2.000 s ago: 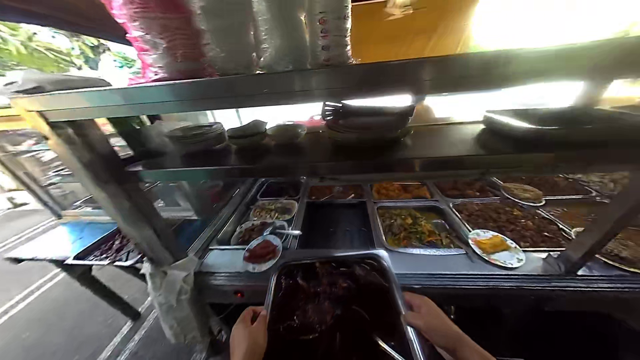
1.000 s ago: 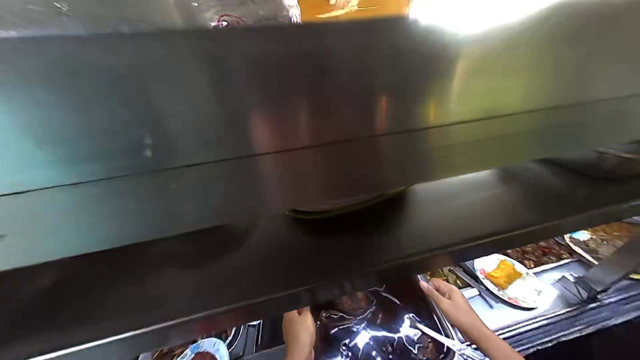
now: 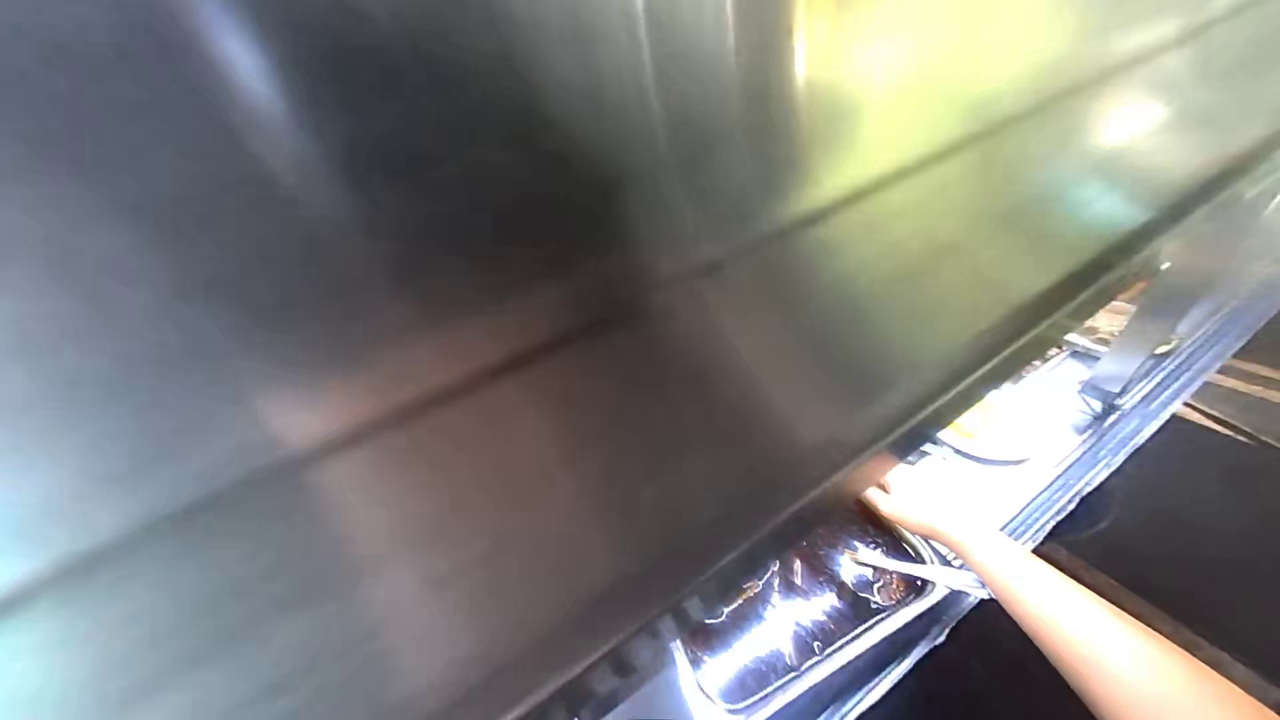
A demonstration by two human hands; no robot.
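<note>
A rectangular metal tray of dark, glossy food lies low in the view, partly covered by the metal shelf above it. At the tray's right far corner is my right hand; its fingertips run under the shelf edge, so whether they grip the rim cannot be told. A metal utensil handle rests over the tray's near right side, below my wrist. My left hand is not in view.
The steel shelf fills most of the view, close overhead and slanting. Right of my hand, a plate with yellow food stands on the counter. A metal upright rises beyond it.
The tray has moved away from me, from before the counter to under the shelf. Both hands held its sides earlier; the left has gone out of view. The view has tilted strongly.
</note>
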